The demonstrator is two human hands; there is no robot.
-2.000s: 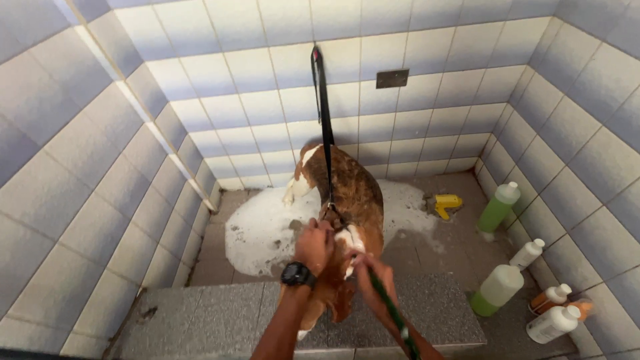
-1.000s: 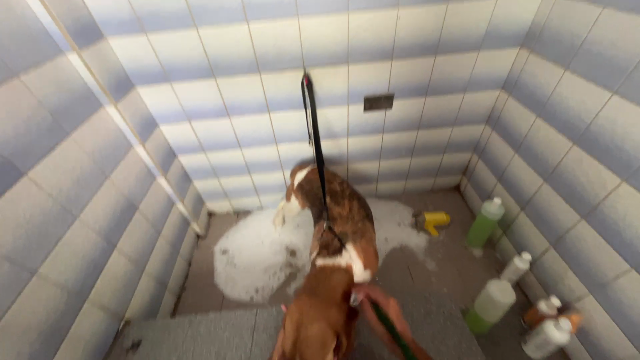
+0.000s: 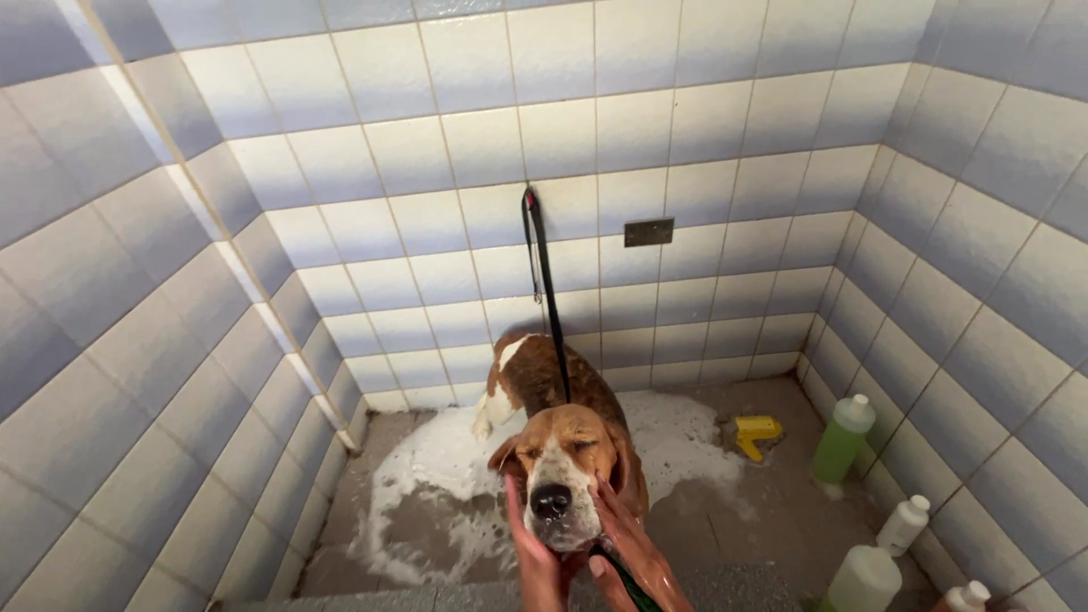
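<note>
A wet brown, black and white dog (image 3: 565,442) faces me with its head raised and its eyes closed. My left hand (image 3: 534,544) lies along one side of its muzzle. Against the other side rests my right hand (image 3: 633,544), with a dark green hose (image 3: 625,578) held between thumb and palm. A black leash (image 3: 548,297) runs from a wall hook down to the dog's neck. White foam (image 3: 433,459) spreads over the floor around the dog.
A yellow spray nozzle (image 3: 756,433) lies on the tiled floor. At the right wall stand a bottle of green liquid (image 3: 844,442), a white bottle (image 3: 903,525), a larger translucent bottle (image 3: 863,578) and another white-capped bottle (image 3: 969,597). A grey stone ledge (image 3: 731,588) crosses the front.
The dog's head, low at the ledge before, is now raised towards me. My left hand, out of view one second ago, is back and touches its face; my right hand has moved to the muzzle.
</note>
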